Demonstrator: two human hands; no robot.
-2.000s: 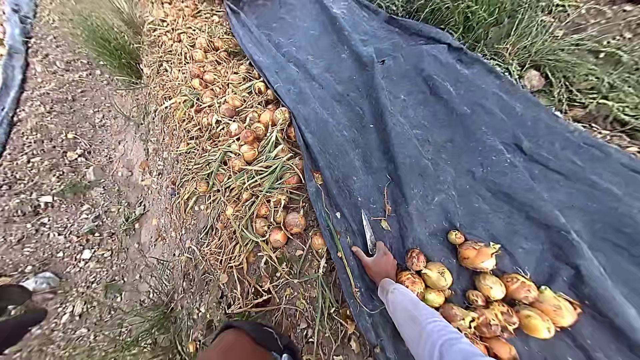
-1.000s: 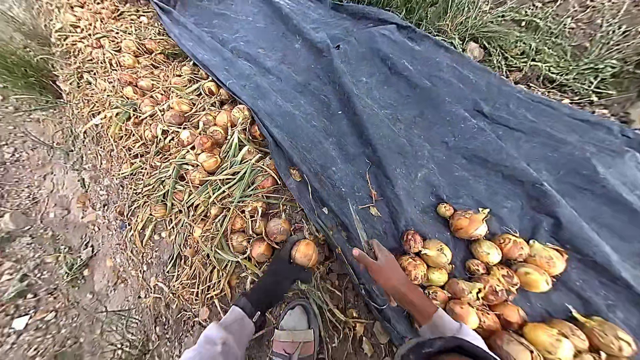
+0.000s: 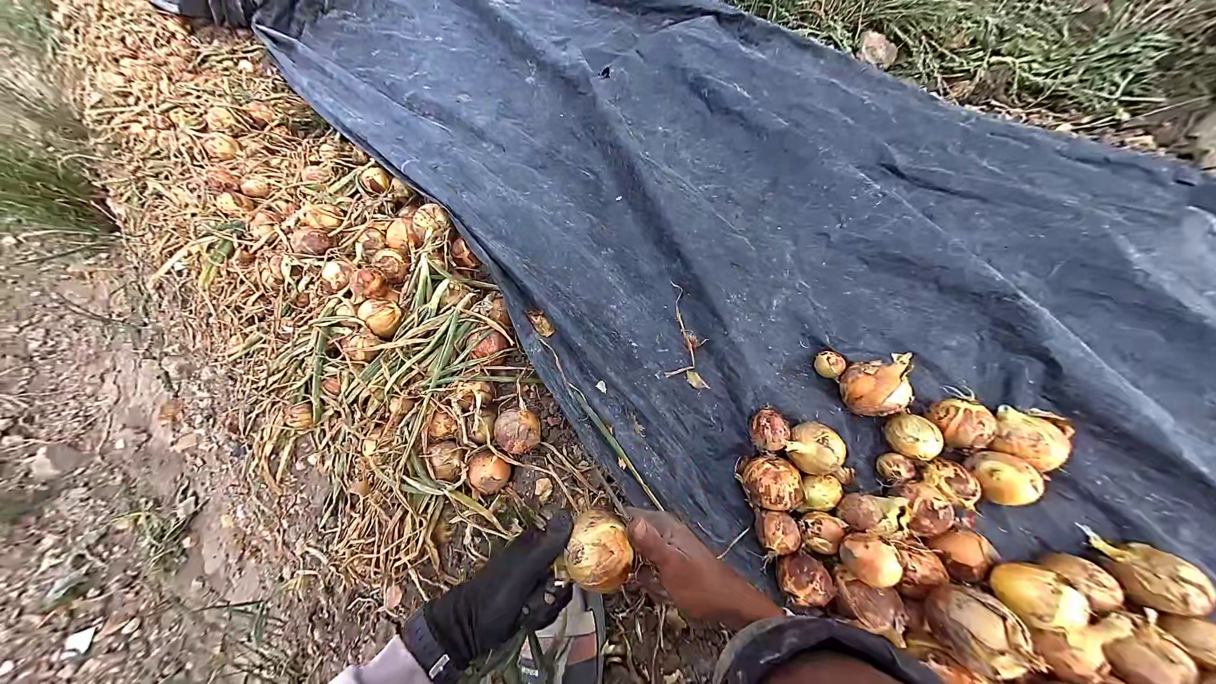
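Observation:
My left hand [image 3: 503,584], in a black glove, grips a yellow-brown onion [image 3: 598,551] low in the middle of the head view. Against the onion's right side is my bare right hand [image 3: 693,570], its fingers curled around a bladed hand tool. Most of that tool is hidden; a thin dark part shows above the onion. Onions with dry and green tops [image 3: 380,318] lie on the soil at left. To the right, trimmed onions [image 3: 869,560] rest in a group on a dark fabric sheet [image 3: 760,228].
A shoe [image 3: 570,636] stands below my hands, and a dark-clad knee [image 3: 807,646] shows at the bottom edge. Stony soil [image 3: 104,456] runs along the left. Grass [image 3: 1064,57] and a stone [image 3: 876,49] border the sheet's far side.
My left hand has taken hold of an onion from beside the sheet and brought it to my right hand. The right hand has moved off the sheet to the onion.

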